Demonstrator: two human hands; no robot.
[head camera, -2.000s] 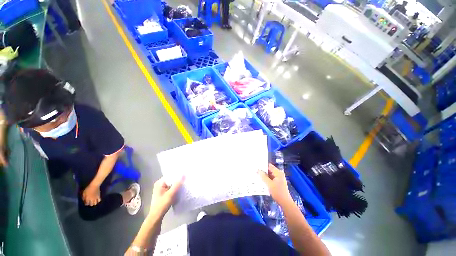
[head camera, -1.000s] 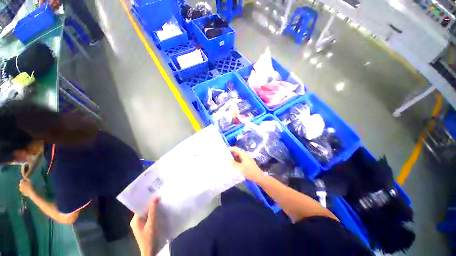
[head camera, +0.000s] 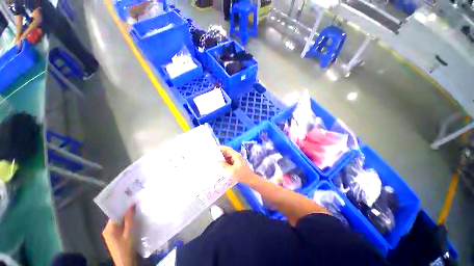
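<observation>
A large white printed paper sheet (head camera: 169, 182) is held up in front of me, tilted, with faint print and small tables on it. Its middle is washed out by glare, so the print cannot be read. My left hand (head camera: 122, 236) grips its lower left edge, thumb on the front. My right hand (head camera: 236, 165) grips its right edge.
Blue totes with bagged parts (head camera: 273, 163) and pink bags (head camera: 325, 148) stand on the floor at the right. Small bins stand on blue pallets (head camera: 254, 106) ahead. A green table (head camera: 31, 208) is at the left, with a person (head camera: 60, 31) beyond. Blue stools (head camera: 327, 45) stand ahead.
The view has moved forward along the tote row and the seated person at the left has gone out of view. The sheet, first held nearly level, is now tilted and further left, still in both hands.
</observation>
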